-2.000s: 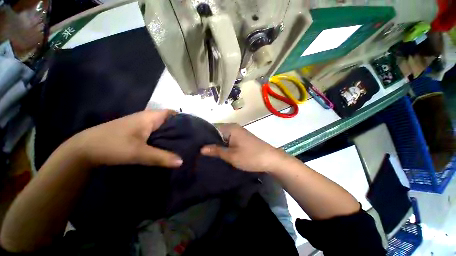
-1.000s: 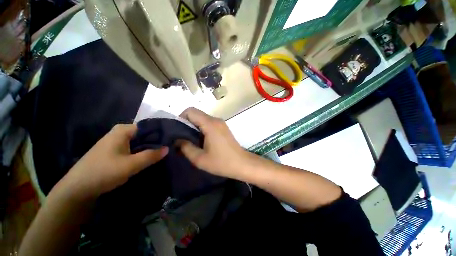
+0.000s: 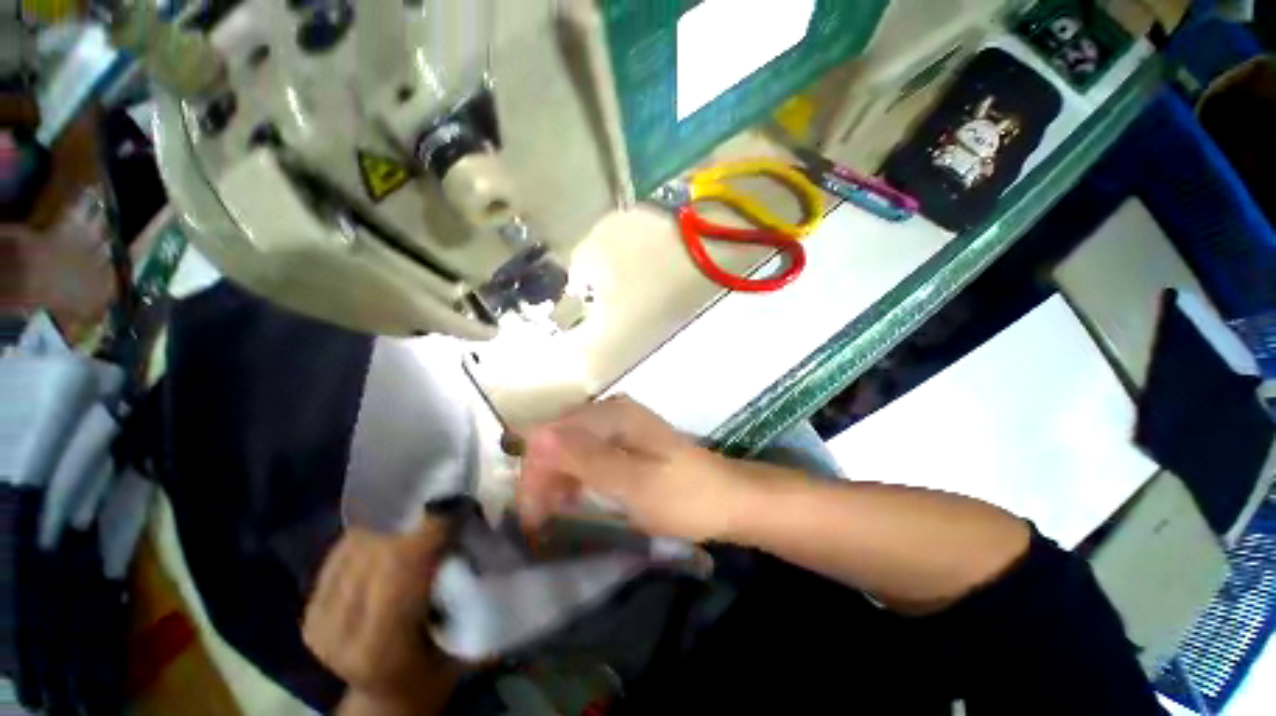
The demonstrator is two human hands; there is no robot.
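The dark garment panel [image 3: 259, 448] lies left of the sewing machine [image 3: 322, 266] and hangs down toward my lap. A white lining piece [image 3: 406, 441] lies on it below the machine head. My left hand [image 3: 375, 616] grips bunched dark cloth with a pale piece [image 3: 511, 609] turned outward. My right hand [image 3: 609, 476] is closed near the bed's front edge, just right of the bunched cloth. It is blurred, and I cannot tell whether cloth is between its fingers. The presser foot area [image 3: 539, 294] is brightly lit, with no hand at it.
Scissors with red and yellow handles [image 3: 749, 224] lie on the bed beside slim snips [image 3: 868, 189] and a black case [image 3: 973, 137]. The green-taped table edge [image 3: 896, 322] runs diagonally. A white board [image 3: 1001, 427] and blue crate [image 3: 1231, 616] are at right; cut pieces [image 3: 63, 448] are at left.
The view has shifted and turned. My left hand has moved lower and my right hand has drawn apart from it. The cloth is turned so its pale side and more white lining show.
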